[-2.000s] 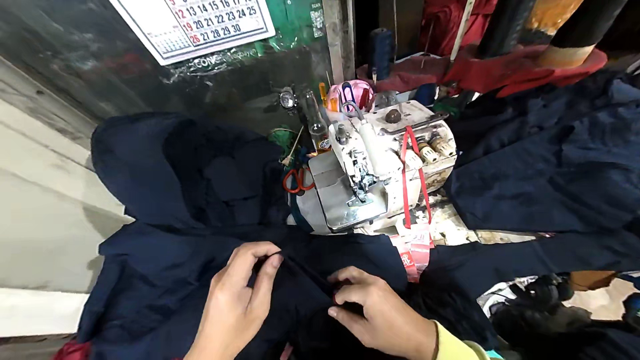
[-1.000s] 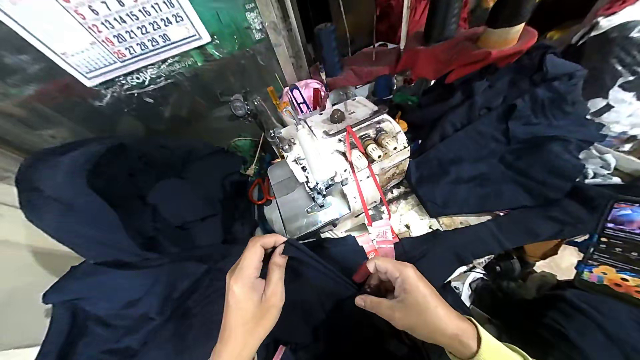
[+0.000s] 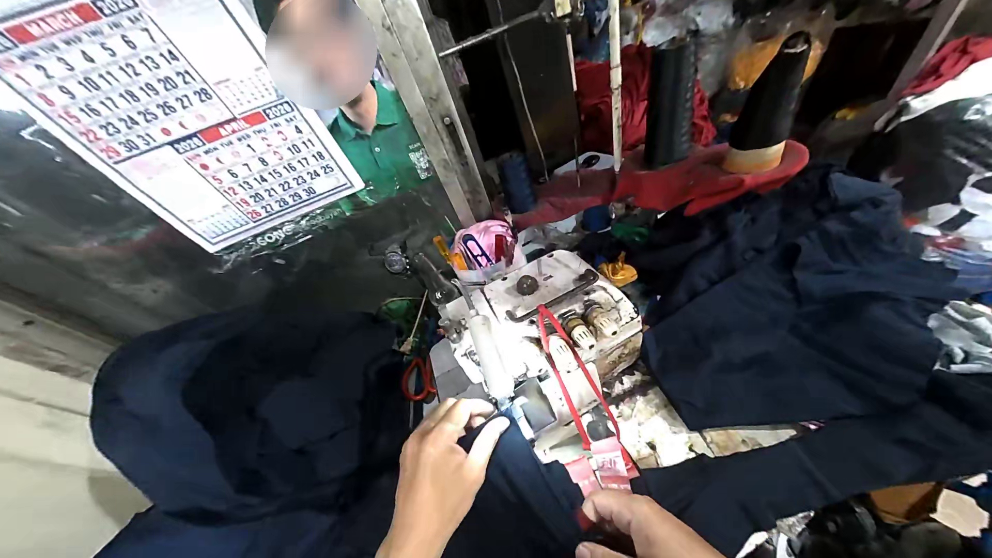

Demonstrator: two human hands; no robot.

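My left hand [image 3: 449, 465] pinches the edge of dark navy fabric [image 3: 515, 488] between thumb and fingertips, right at the needle and presser-foot area of a white overlock sewing machine [image 3: 535, 341]. Lower right, my right hand [image 3: 643, 523] grips the same fabric, its lower part cut off by the frame. Close above that hand hang pink-and-white tags [image 3: 604, 465] on a red ribbon [image 3: 570, 395] looped over the machine's tension dials. The fabric's edge reaches the machine; the presser foot itself is partly hidden.
Navy fabric is heaped at the left [image 3: 232, 411] and right [image 3: 783, 310]. Orange-handled scissors [image 3: 418, 380] lie left of the machine, near a glass bottle [image 3: 435, 283] and a pink container [image 3: 487, 248]. Thread cones [image 3: 767, 108] stand behind on red cloth. A calendar [image 3: 194, 116] hangs at upper left.
Both hands have brought the navy fabric forward to the machine; its edge was in front of the machine before. The right hand is now lower in view. The view has shifted.
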